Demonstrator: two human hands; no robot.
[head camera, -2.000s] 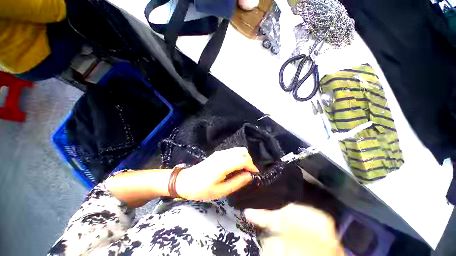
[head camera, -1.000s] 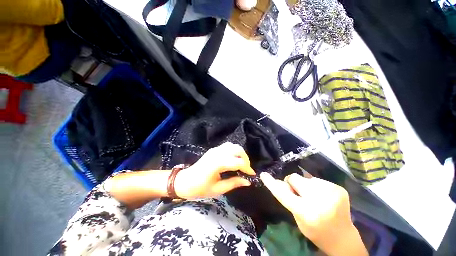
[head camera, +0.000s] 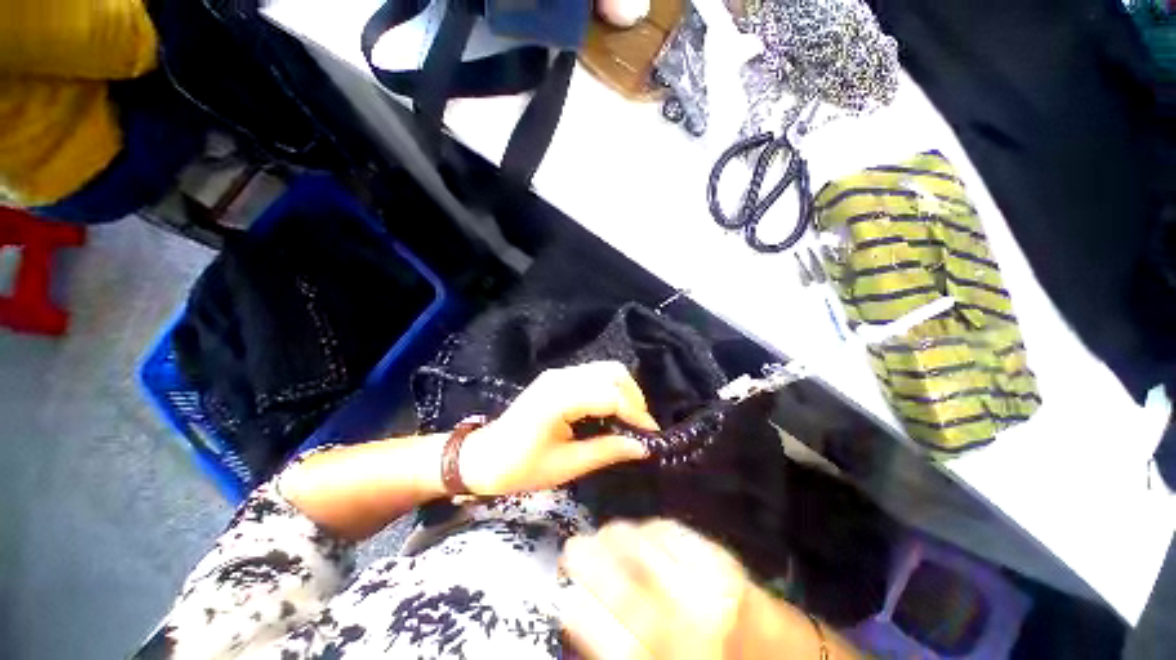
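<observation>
The black garment lies over my lap below the table edge. My left hand pinches its edge between thumb and fingers. The beaded trim runs from those fingertips to the right, dark and glittering. My right hand is blurred, low in front of my body, apart from the trim. Its fingers look bent, but whether they hold a needle or thread cannot be seen. Black-handled scissors lie on the table beside a silver-grey bead or chain heap.
The white table runs diagonally at right. It carries a striped yellow-green cloth, a brown piece, small dark beads in plastic and a blue bag with black straps. A blue basket holds black garments. A yellow sleeve shows upper left.
My right hand was at the trim beside my left fingertips one second ago; it has moved down and left, away from it. My left hand keeps its pinch.
</observation>
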